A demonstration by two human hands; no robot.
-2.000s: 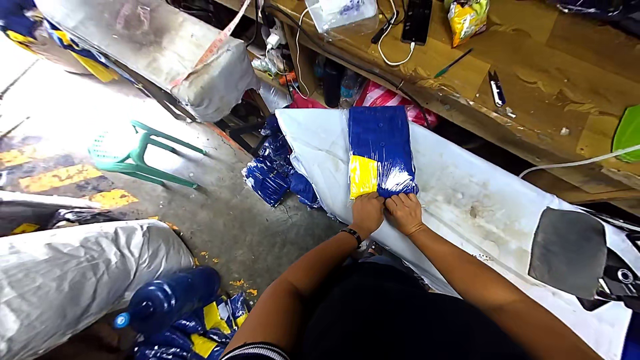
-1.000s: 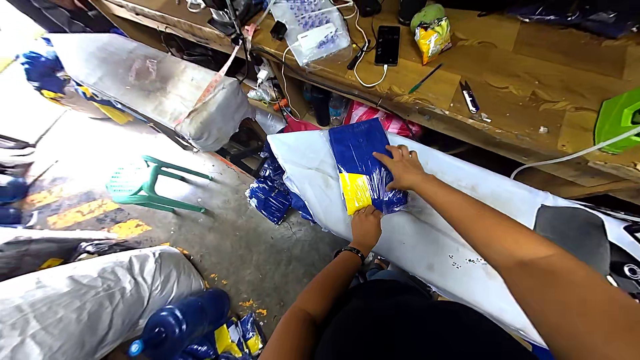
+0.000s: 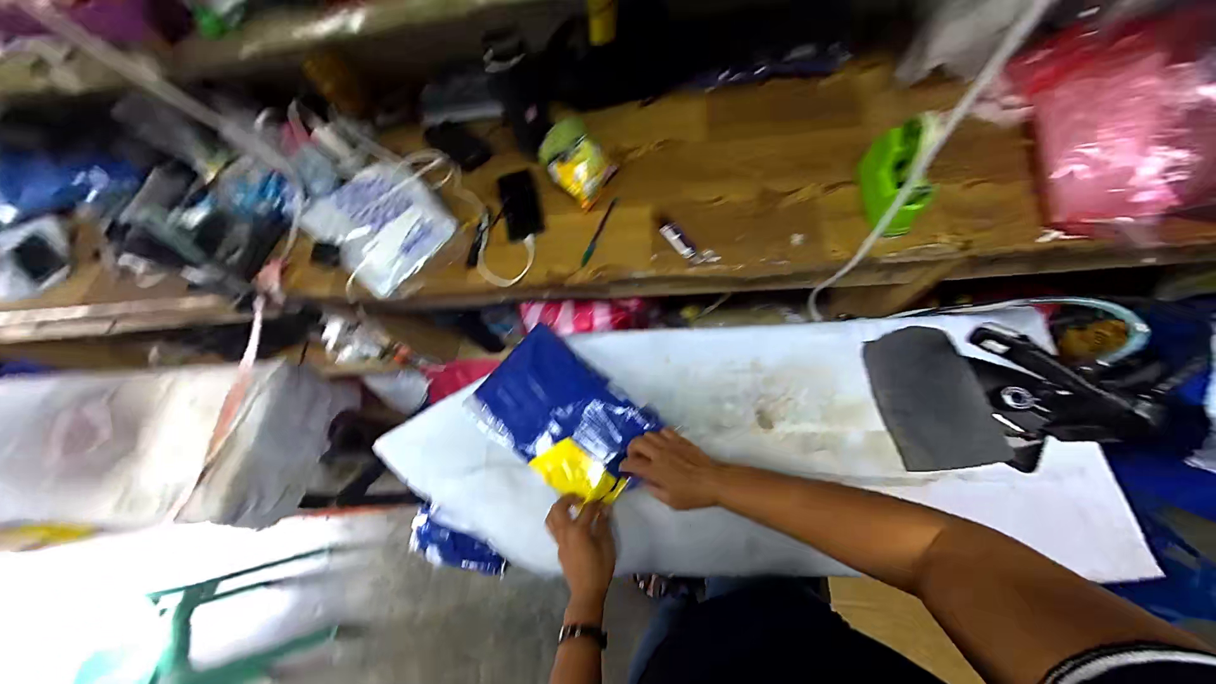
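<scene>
A flat blue and yellow piece in clear plastic wrap lies tilted on the white covered board. My left hand, with a dark band at the wrist, pinches its lower yellow corner. At its lower right corner, my right hand has its fingertips curled onto the blue edge; the fingertips are partly hidden. Both hands are on the near side of the piece, a little apart. The white covered board extends under the piece and off to the right.
On the board's right are a dark grey pad and a black device. Behind stands a wooden bench with a phone, a snack packet, a pen and a green holder. A green plastic stool is at lower left.
My right hand has moved from the middle of the piece to its lower right corner. The piece is now tilted further on the board. The view has swung to the right.
</scene>
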